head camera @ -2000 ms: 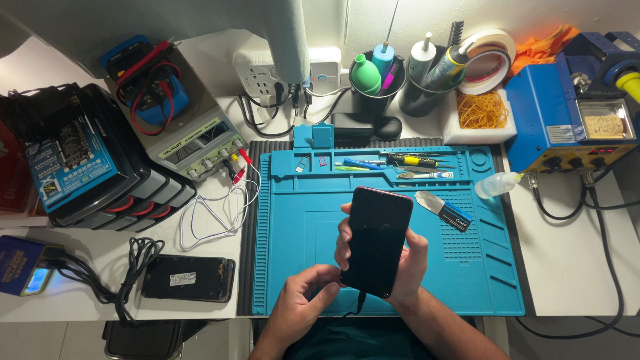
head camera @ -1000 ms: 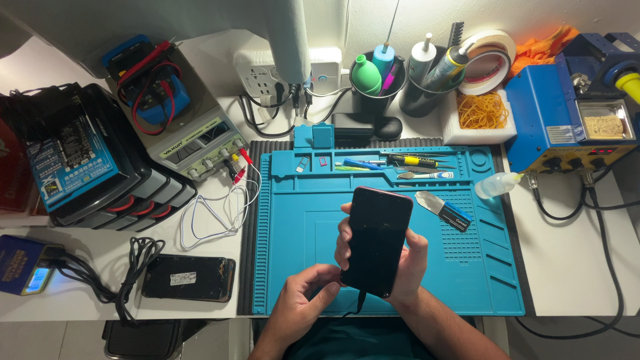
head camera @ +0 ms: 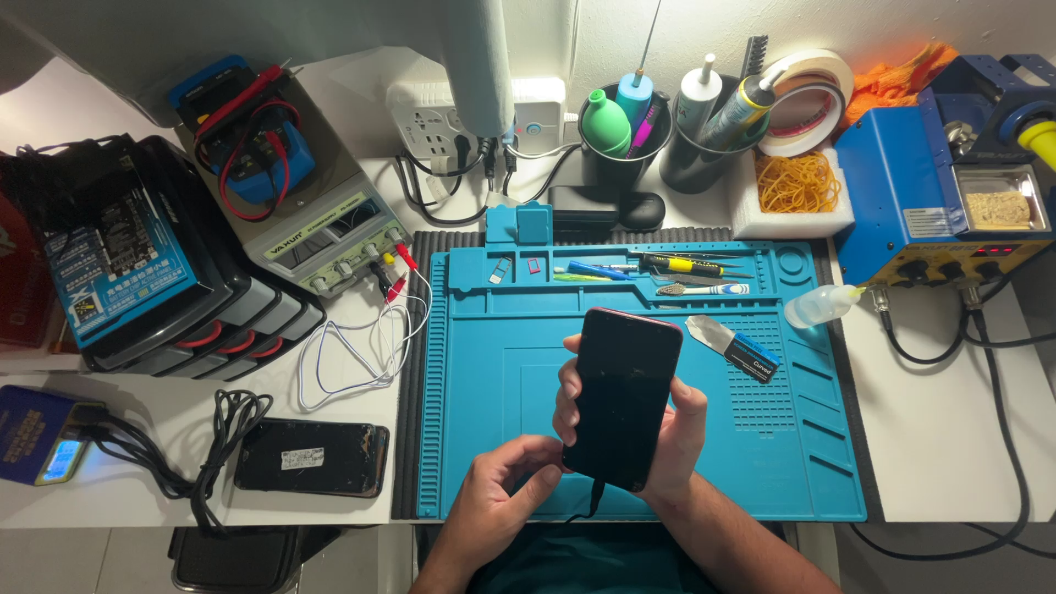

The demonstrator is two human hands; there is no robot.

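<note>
A smartphone (head camera: 625, 396) with a dark screen is held upright, slightly tilted, above the teal silicone repair mat (head camera: 487, 396). My right hand (head camera: 685, 437) is closed around it from behind, fingertips showing along its left edge and the thumb at its right edge. A black cable (head camera: 596, 497) is plugged into its bottom end. My left hand (head camera: 516, 487) is at the phone's lower left corner, fingers curled; whether it grips the edge cannot be told. On the mat lie a blade in a torn wrapper (head camera: 747, 351), a toothbrush (head camera: 709, 289) and several slim tools.
A second phone (head camera: 311, 457) with a cracked edge lies left of the mat beside coiled black cables (head camera: 216, 462). A bench power supply (head camera: 330, 239) and stacked drawers (head camera: 239, 322) stand farther left. A dropper bottle (head camera: 821, 307) and a soldering station (head camera: 907, 198) are at the right.
</note>
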